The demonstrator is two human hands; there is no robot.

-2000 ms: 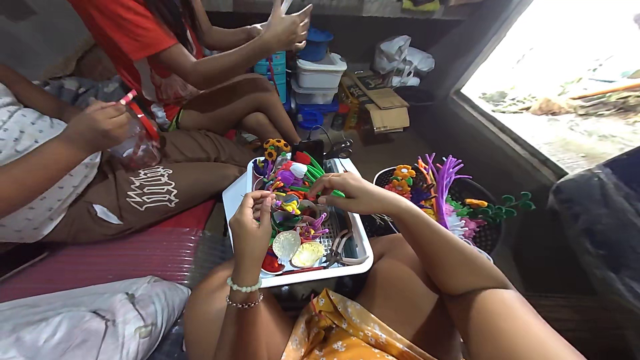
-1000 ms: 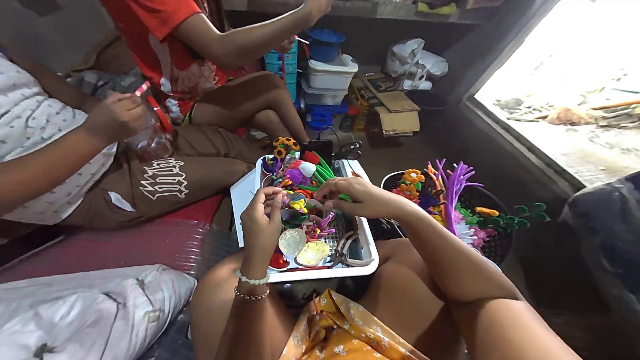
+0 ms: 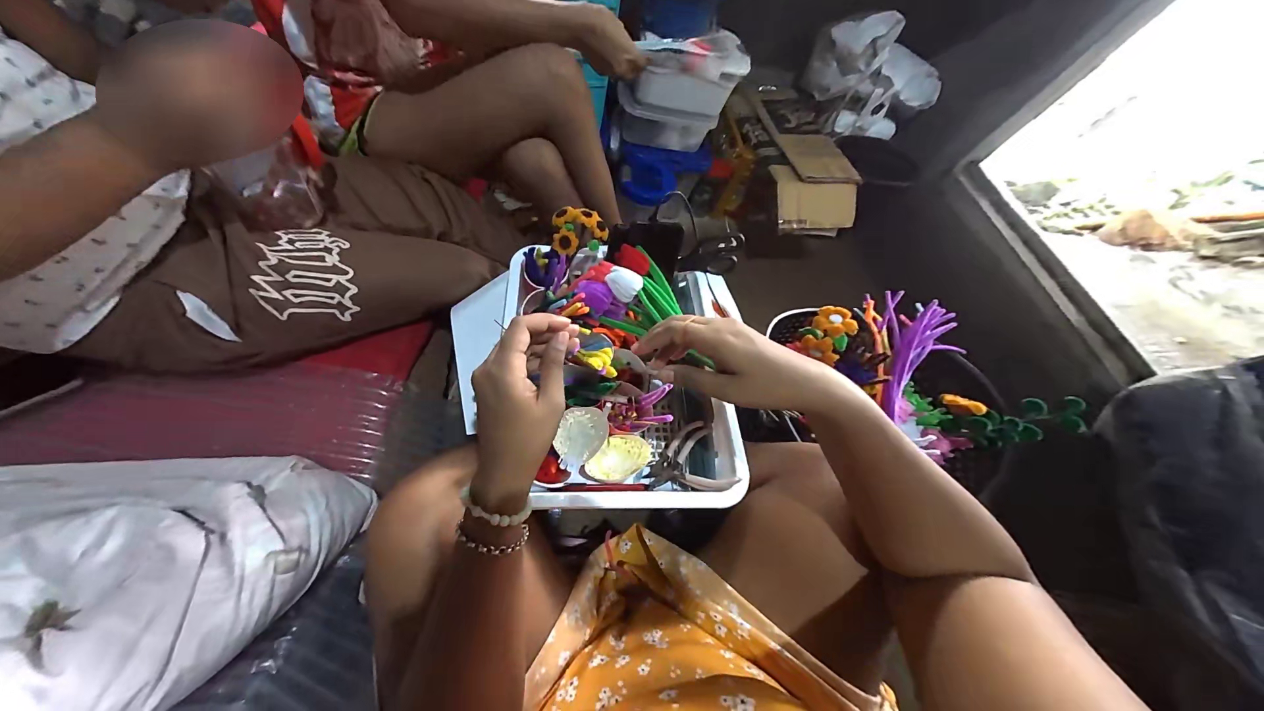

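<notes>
A white plastic tray (image 3: pixel 736 434) on my lap holds pipe-cleaner flowers, green fuzzy stems (image 3: pixel 660 286), yellow petals (image 3: pixel 596 357) and purple pieces. My left hand (image 3: pixel 525 380) is over its left side, thumb and fingers close together near a thin dark wire; the grip on it is unclear. Over the tray's right side, my right hand (image 3: pixel 726 357) has its fingers bent above the pieces, and whether it pinches something small cannot be made out. Two shell-like dishes, one whitish (image 3: pixel 581 436) and one yellowish (image 3: pixel 619 459), lie below my hands beside pliers (image 3: pixel 681 462).
A dark basket (image 3: pixel 973 380) of fuzzy flowers stands right of the tray. Two people sit at the left and upper left, one in brown trousers (image 3: pixel 385 267). Plastic tubs (image 3: pixel 681 94), cardboard (image 3: pixel 815 197) and plastic bags (image 3: pixel 869 69) are behind. A pale sack (image 3: pixel 178 573) lies lower left.
The arm of the person in red has come down from its raised position and is now beside the white tubs. My hands remain over the tray.
</notes>
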